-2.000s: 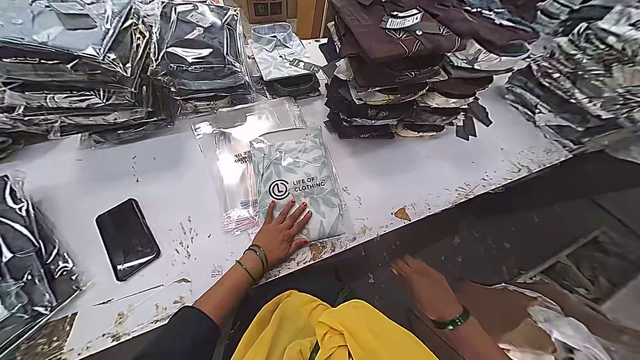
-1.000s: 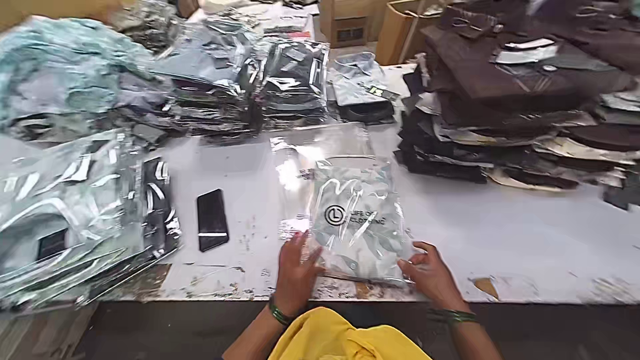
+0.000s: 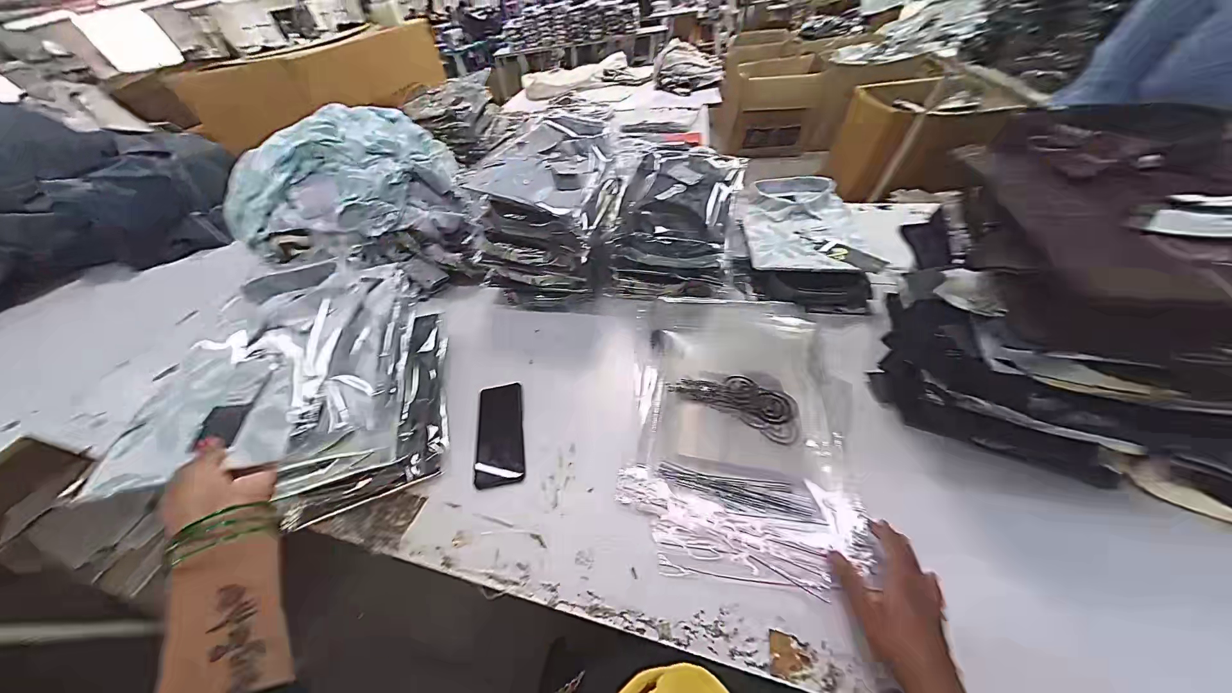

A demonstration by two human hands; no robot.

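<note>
My left hand is at the near edge of a pile of shirts in clear plastic bags, fingertips beside a dark tag; whether it pinches the top bag is hidden. A stack of empty clear plastic bags lies flat on the white table, its printed marks blurred. At this stack's lower right corner is my right hand, fingers apart and nothing seen in it. Between the piles lies a black phone. Behind the empty bags sits a folded pale leaf-print shirt on darker items.
Bagged garments stand in stacks at the back, beside a pale green heap. Dark folded shirts rise at the right. Cardboard boxes are behind. The worn table edge runs in front.
The bagged leaf-print shirt with the round logo is no longer on top of the clear bags. My left hand has moved from beside it to the left pile. The view has swung left and up.
</note>
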